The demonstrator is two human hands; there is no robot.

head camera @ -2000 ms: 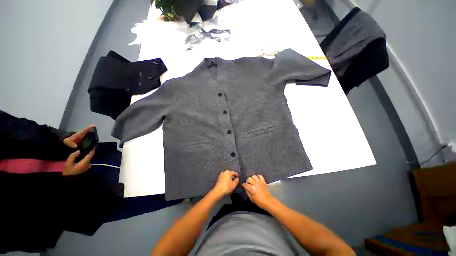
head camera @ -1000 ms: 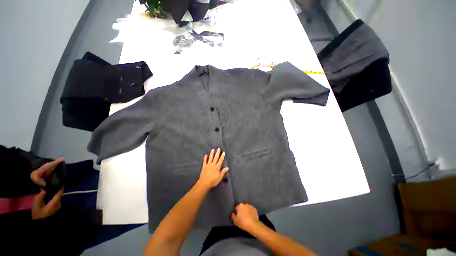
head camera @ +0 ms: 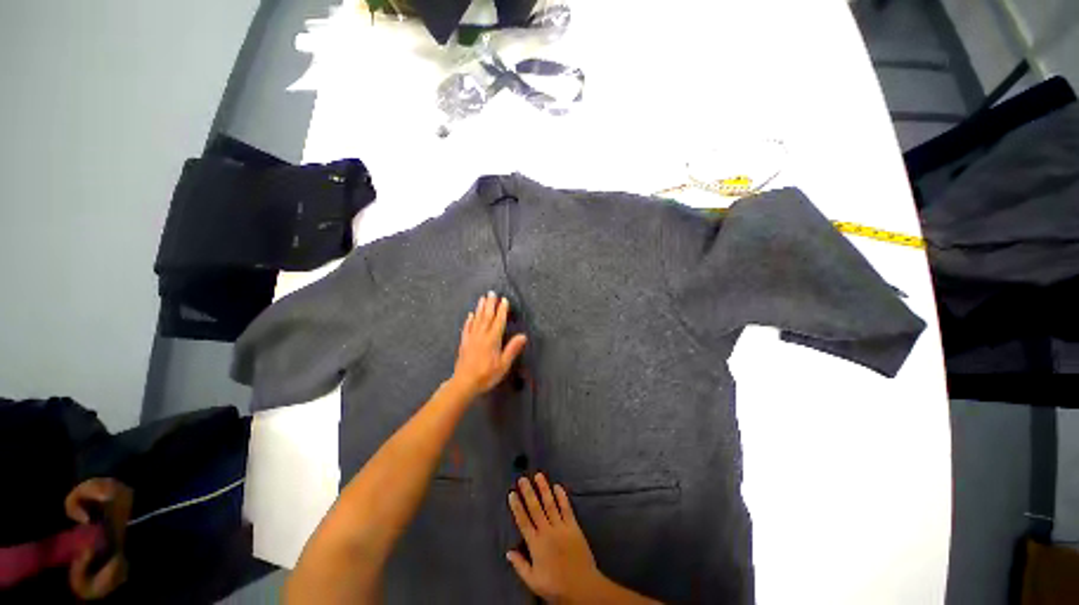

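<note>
The grey jacket [head camera: 615,319] lies spread flat, its V-neck at the far end and its front closed. My left hand [head camera: 483,345] lies flat on the upper front beside the button stand, fingers close together. My right hand [head camera: 551,538] lies palm down lower on the front, fingers a little apart, just below a dark button [head camera: 519,462]. Another button shows by my left hand. The left sleeve reaches to the table's left edge; the right sleeve is bent, its cuff near the right edge. The hem is out of view.
White table [head camera: 828,473]. Yellow tape measure [head camera: 878,233] by the right sleeve. Clear bag with black loops [head camera: 515,85] farther up. Folded dark garment [head camera: 260,225] at left, dark clothes [head camera: 1006,225] on a chair at right. A person's hands [head camera: 101,538] at lower left.
My left hand has slid up the front towards the neckline. My right hand has left the hem edge and now lies flat on the front. The view has moved closer to the jacket.
</note>
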